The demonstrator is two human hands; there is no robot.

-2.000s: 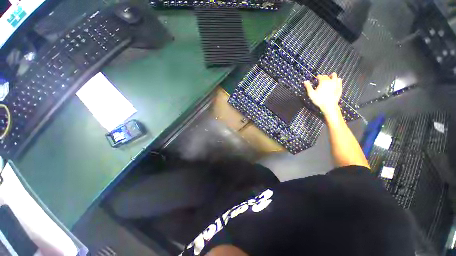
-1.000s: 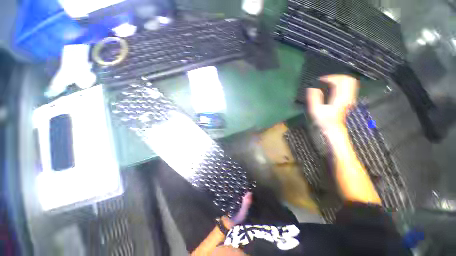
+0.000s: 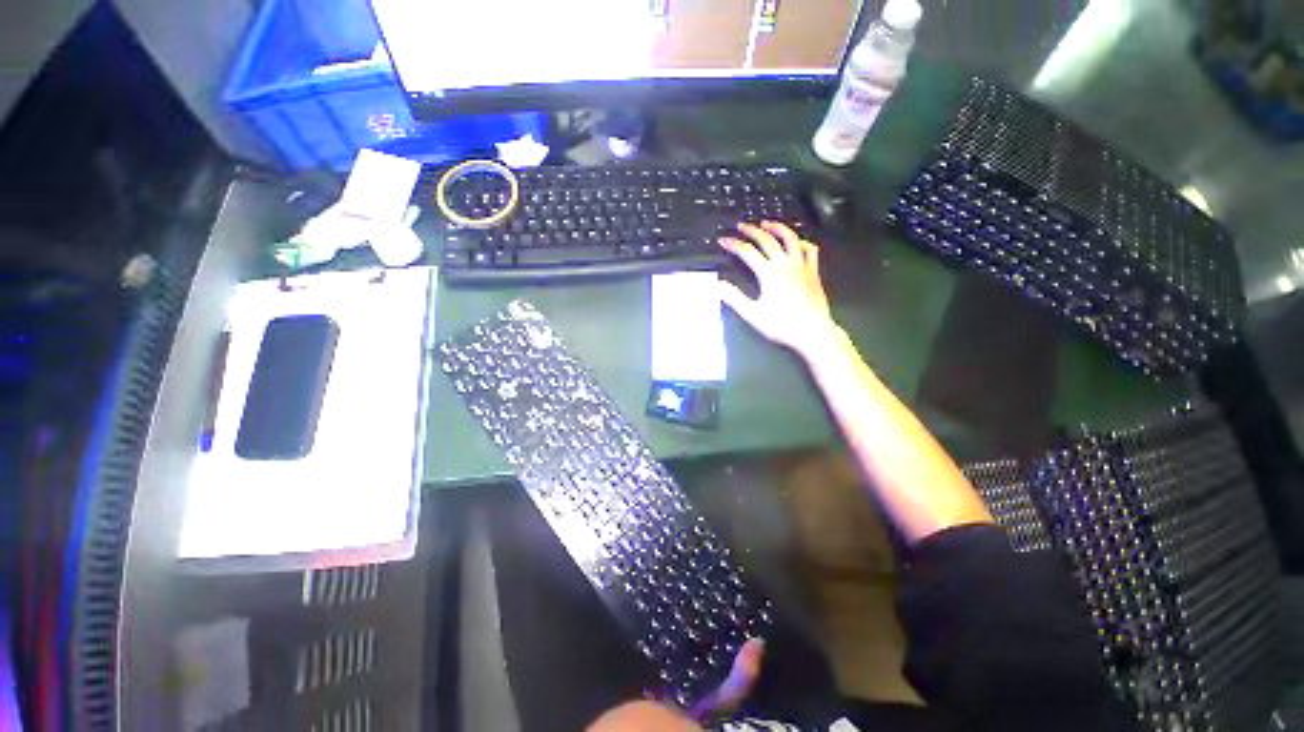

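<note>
A long black keyboard circuit board [image 3: 608, 486] with rows of pale dots lies slantwise, its far end over the green mat and its near end over my lap. My left hand [image 3: 727, 684] holds the near end, thumb on top; its fingers are hidden beneath. My right hand [image 3: 779, 286] is spread, palm down, at the right part of the black computer keyboard [image 3: 601, 215], fingertips over its keys. Whether they press keys is not clear. It holds nothing.
Monitor [image 3: 615, 43] and blue bin [image 3: 322, 86] at the back; bottle [image 3: 868, 83] and mouse [image 3: 827, 203] right of the keyboard. White strip [image 3: 688, 326] and small device [image 3: 684, 402] on the mat. Clipboard [image 3: 229, 501] with phone [image 3: 286, 386] at left. Board stacks [image 3: 1073, 229] at right.
My right hand has moved from the board stacks at right to the computer keyboard. My left hand, out of view two seconds ago, holds the board. The view has turned left and up, showing the monitor.
</note>
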